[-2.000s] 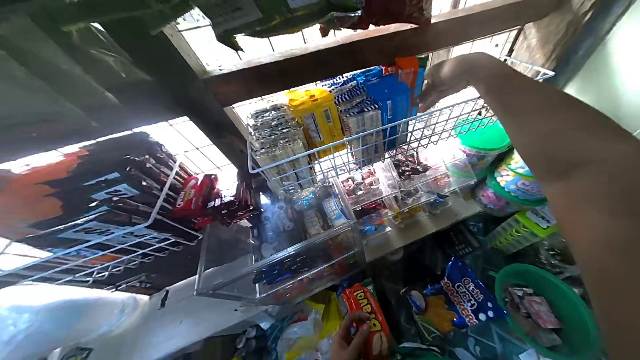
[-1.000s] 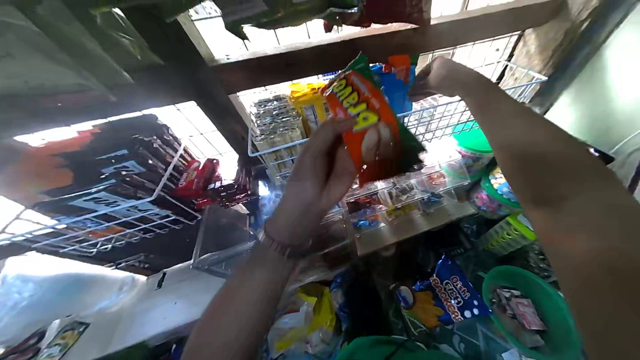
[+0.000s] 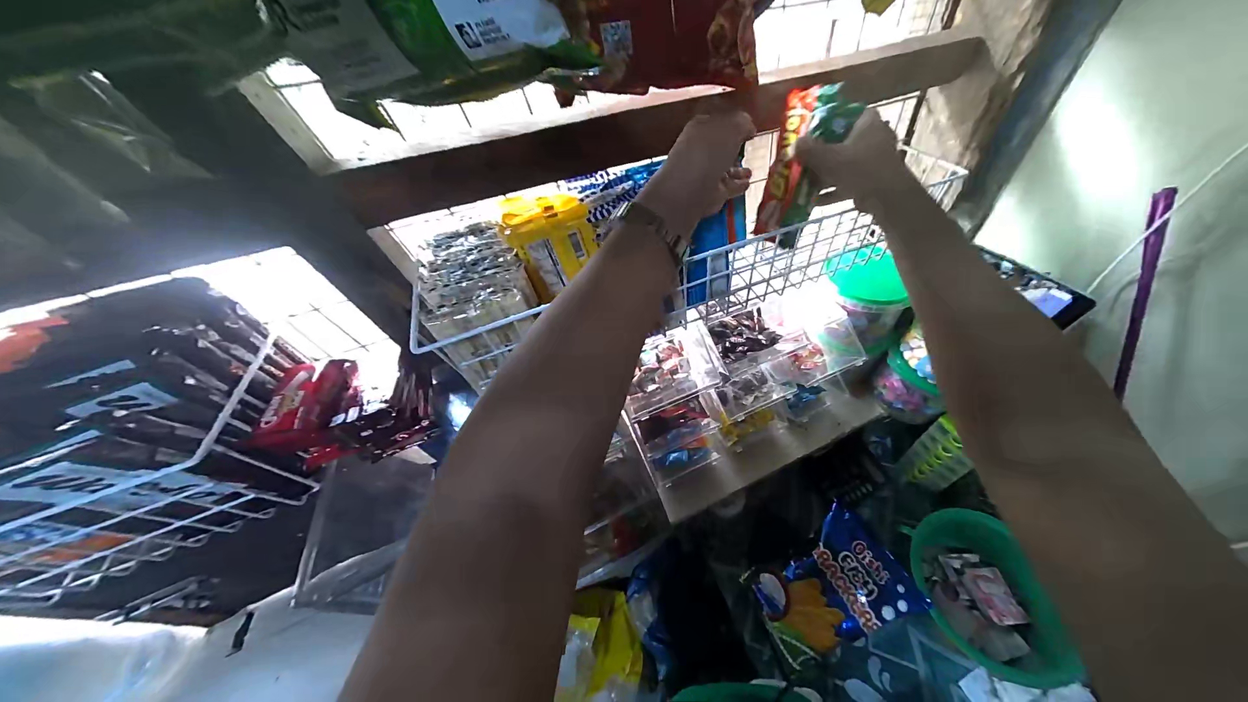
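Note:
My right hand (image 3: 858, 151) grips the upper end of a red and green snack bag (image 3: 795, 171), which hangs upright over the right part of a white wire basket (image 3: 780, 268). To its left, my left hand (image 3: 707, 171) is raised at the wooden beam (image 3: 546, 146), over blue packets (image 3: 717, 249) standing in the basket. Its fingers are curled, and whether they hold anything is hidden. A yellow packet (image 3: 551, 239) and stacked silvery sachets (image 3: 473, 278) stand in the basket's left part.
Clear plastic bins (image 3: 717, 375) of candy sit below the basket, beside green-lidded tubs (image 3: 868, 283). A green basin (image 3: 1063, 643) and a blue snack bag (image 3: 863, 575) lie lower right. Another wire rack (image 3: 234, 409) with dark packets stands left. Large bags (image 3: 468, 44) hang overhead.
The red and green bag was in my left hand a second ago; now my right hand has it, farther right. My left hand has moved up to the beam.

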